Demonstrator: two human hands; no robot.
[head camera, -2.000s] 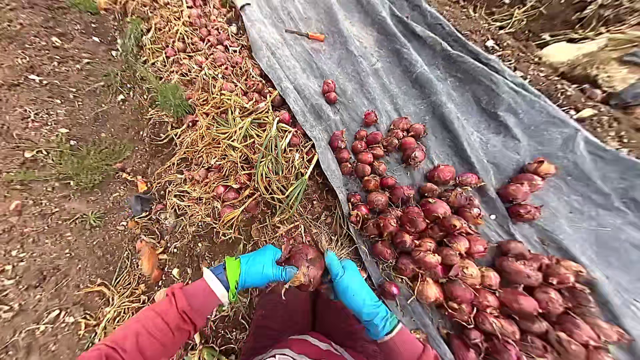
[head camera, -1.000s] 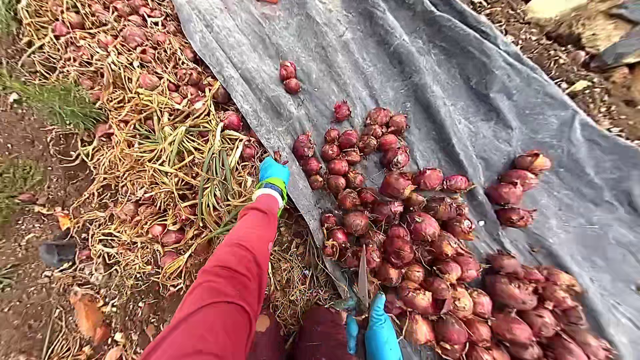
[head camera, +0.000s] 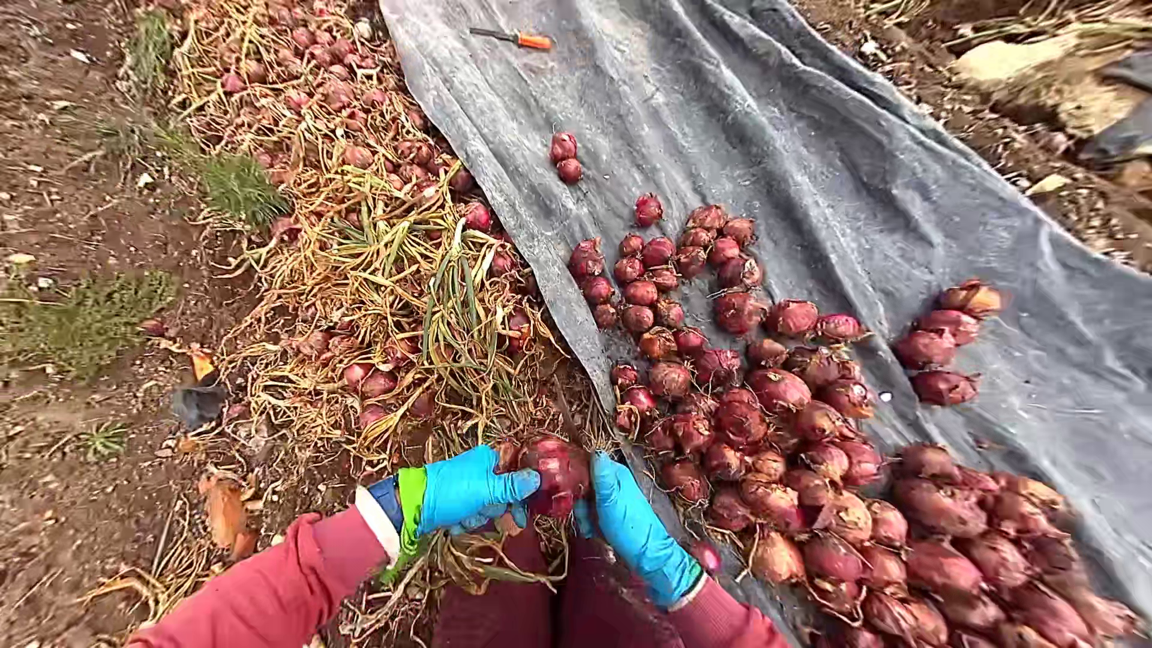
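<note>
My left hand, in a blue glove, grips a red onion low in the middle of the head view. Dry leaves hang below that hand. My right hand, also gloved in blue, is at the onion's right side by its roots, its fingers curled. A thin dark blade seems to rise just above the onion; its handle is hidden, and the grip on it is unclear. Right of my hands, trimmed red onions lie heaped on a grey fabric sheet.
Unsorted onions with dry tops lie in a long row on the left. An orange-handled knife rests on the sheet at the top. A small group of onions sits apart on the right. Stones and soil border the sheet.
My left hand was reaching into the onion row one second ago; it is back near my lap with an onion. My right hand has moved left and up beside it from the heap's lower edge.
</note>
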